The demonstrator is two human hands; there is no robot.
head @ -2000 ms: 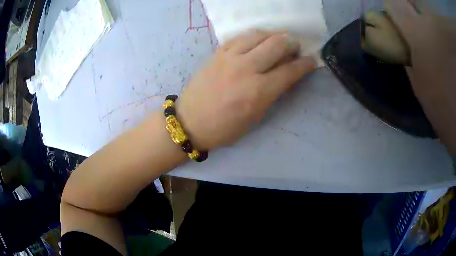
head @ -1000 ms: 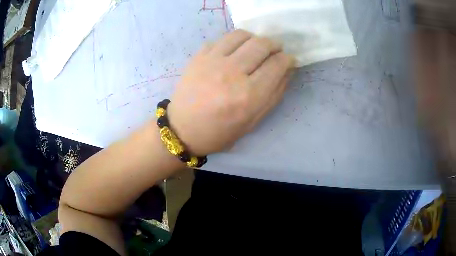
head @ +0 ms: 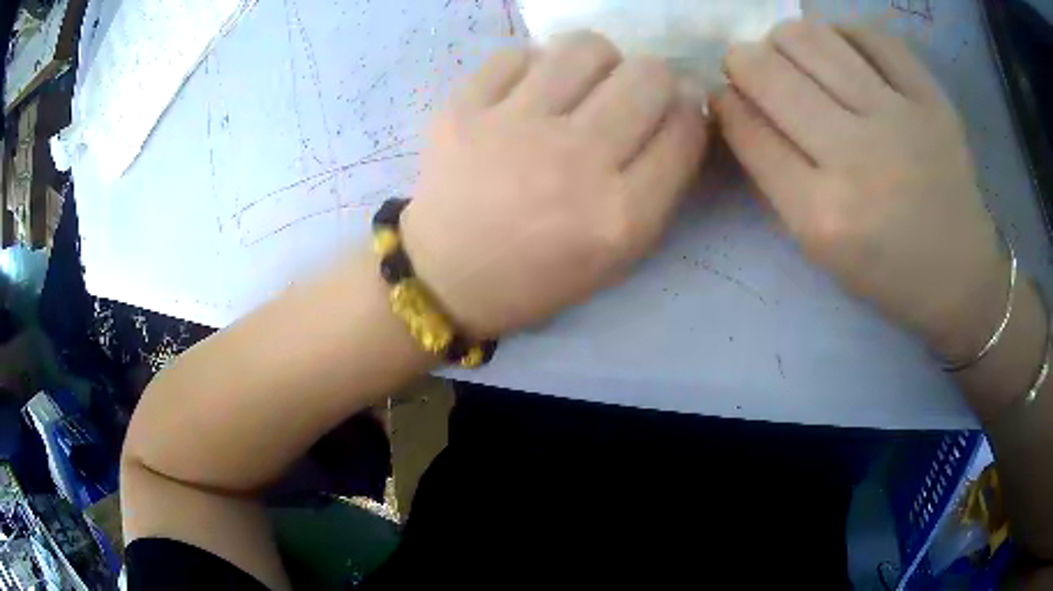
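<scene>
A white fabric piece (head: 664,25) lies at the top centre of the pale table cover (head: 554,364), cut off by the picture's top edge. My left hand (head: 554,185), with a beaded bracelet at the wrist, and my right hand (head: 854,173), with a thin bangle, meet at the near edge of the piece. The fingertips of both hands are bent down and pinch that edge, thumbs close together. The fold under the fingers is mostly hidden.
More white fabric (head: 150,69) lies at the table's far left. Red and dark lines mark the cover. Dark patterned cloth (head: 144,335) hangs beside the table at left. A blue crate (head: 935,479) with yellow items stands below the table's near edge at right.
The iron, at right under my right hand two seconds ago, is out of view. My right hand has come in to the fabric's near edge beside my left hand.
</scene>
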